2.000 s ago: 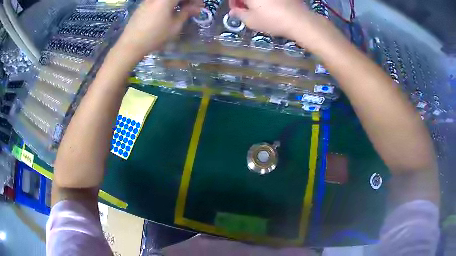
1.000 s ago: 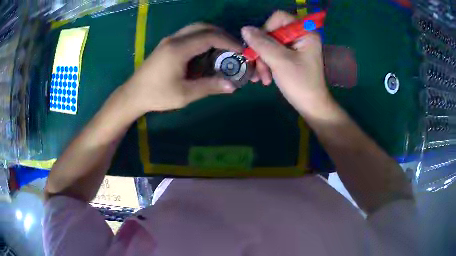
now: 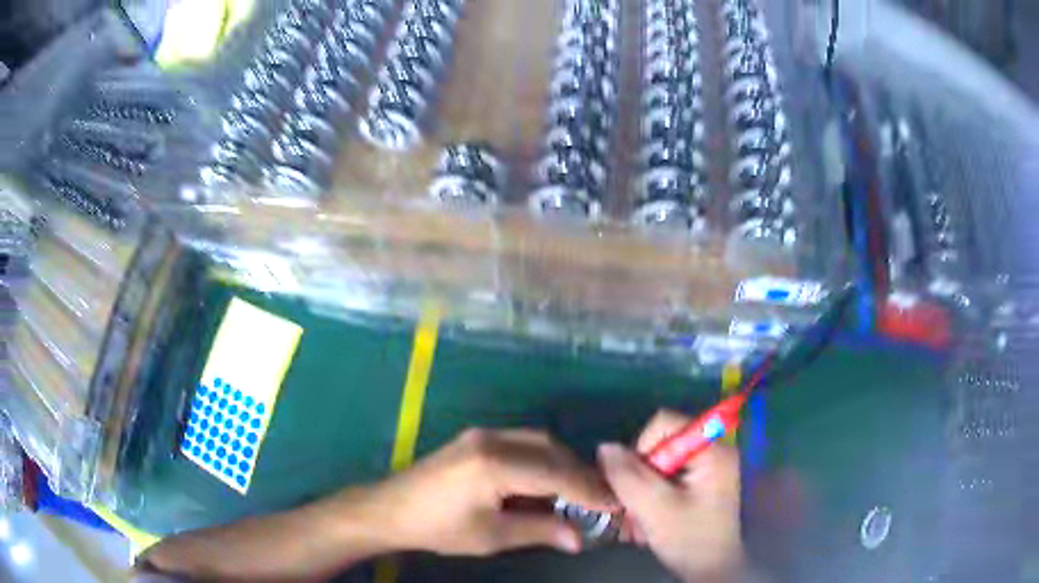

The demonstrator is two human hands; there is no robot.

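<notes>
My left hand (image 3: 484, 495) is low in the middle, its thumb and fingers around a small round metal part (image 3: 587, 519), seen edge-on and partly covered. Whether the round holder is around the part cannot be told. My right hand (image 3: 689, 501) touches or nearly touches the left fingertips and grips the red pen-like tool (image 3: 695, 438), its dark lead running up to the right. The tool's tip is hidden by the fingers. Ahead, the clear tray (image 3: 501, 245) holds long rows of silver round parts; one row is much shorter.
A sheet of blue dots (image 3: 239, 393) lies on the mat at left. A loose ring (image 3: 875, 526) and a blurred brown square (image 3: 779, 501) lie at right. A red block (image 3: 915, 323) is beside the right tray (image 3: 989, 399). More clear trays (image 3: 46, 273) stand at left.
Both hands came back from the tray, picked up a round part and the red tool, and still hold them. The view has since tilted up, so the hands appear lower.
</notes>
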